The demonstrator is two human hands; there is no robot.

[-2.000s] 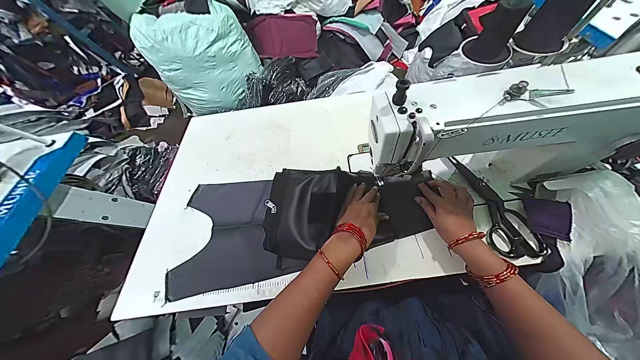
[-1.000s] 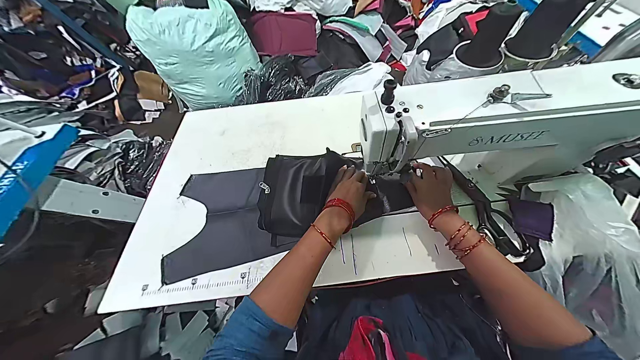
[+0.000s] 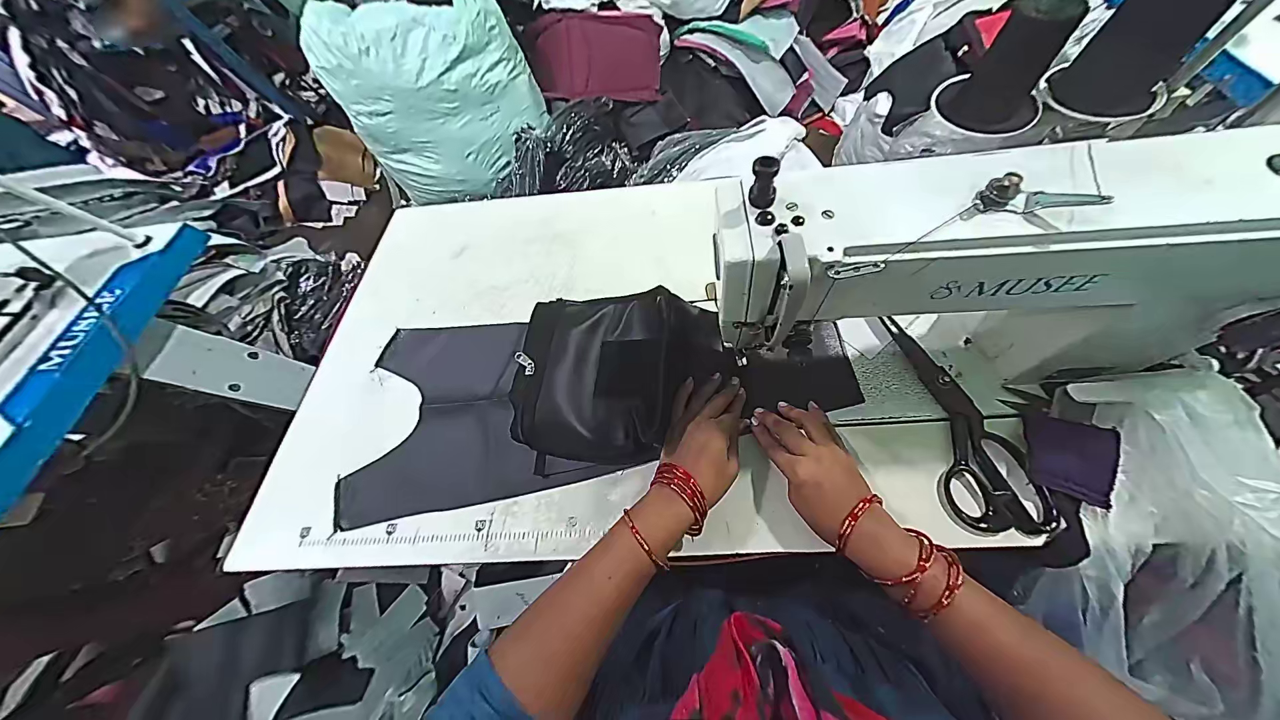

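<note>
A black piece of fabric (image 3: 800,378) lies under the presser foot of a white sewing machine (image 3: 1000,270). My left hand (image 3: 708,430) rests on the near edge of the black work, just left of the needle area. Fingertips of my right hand (image 3: 808,455) press the near edge of the fabric to the right of it. Neither hand is closed round anything. A black zippered pouch-like piece (image 3: 590,385) with a silver zipper pull (image 3: 524,363) adjoins the work on the left. Beneath it spreads a dark grey cut fabric panel (image 3: 460,450).
Black-handled scissors (image 3: 965,440) lie at the right of the white table (image 3: 560,240), beside a purple fabric scrap (image 3: 1072,458) and a translucent plastic bag (image 3: 1190,530). A printed ruler scale (image 3: 480,535) runs along the near edge. Behind stand a pale green sack (image 3: 425,95) and thread cones (image 3: 1015,70).
Both hands have moved toward the near edge of the work. The black fabric right of the needle, partly covered by my right hand before, now shows more fully and lies flat.
</note>
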